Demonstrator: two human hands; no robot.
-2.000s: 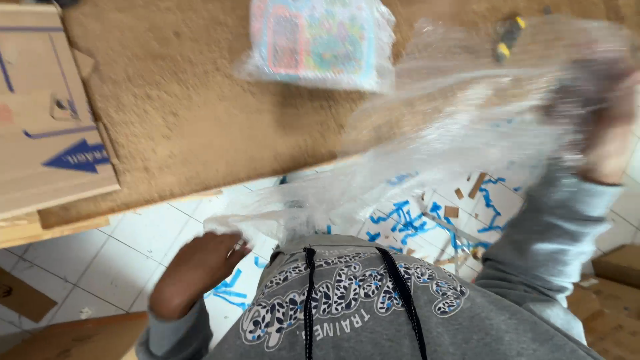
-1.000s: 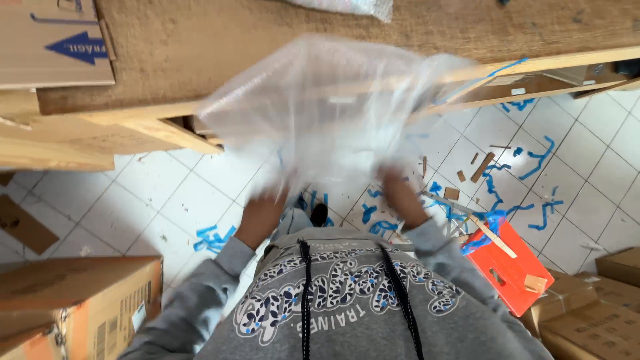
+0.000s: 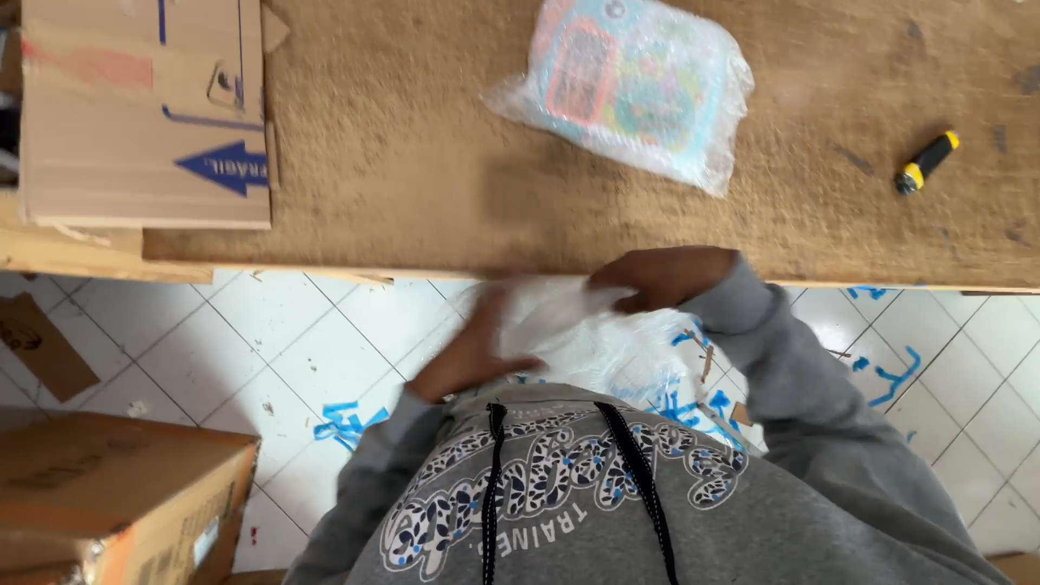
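Note:
Clear bubble wrap or plastic film (image 3: 585, 341) hangs in front of my body at the edge of the wooden table (image 3: 390, 187). My right hand (image 3: 666, 276) is at its upper right side, fingers curled against it. Blurred by motion, my left hand (image 3: 483, 341) is at the film's left side with its fingers apart; whether it grips the film is unclear. Beyond my hands, a flat, colourful package wrapped in clear bubble wrap (image 3: 642, 89) lies on the table. A yellow and black utility knife (image 3: 928, 162) rests farther right.
A cardboard box with a blue arrow (image 3: 146, 130) occupies the table's left end. On the tiled floor are blue strap scraps (image 3: 349, 422), a cardboard piece (image 3: 45, 345) and, at lower left, another cardboard box (image 3: 122, 487). The table's front edge (image 3: 455, 275) runs just ahead of me.
The film, earlier spread wide between my hands, is now bunched lower by the table edge. My right hand has come in from the far right. The view has shifted.

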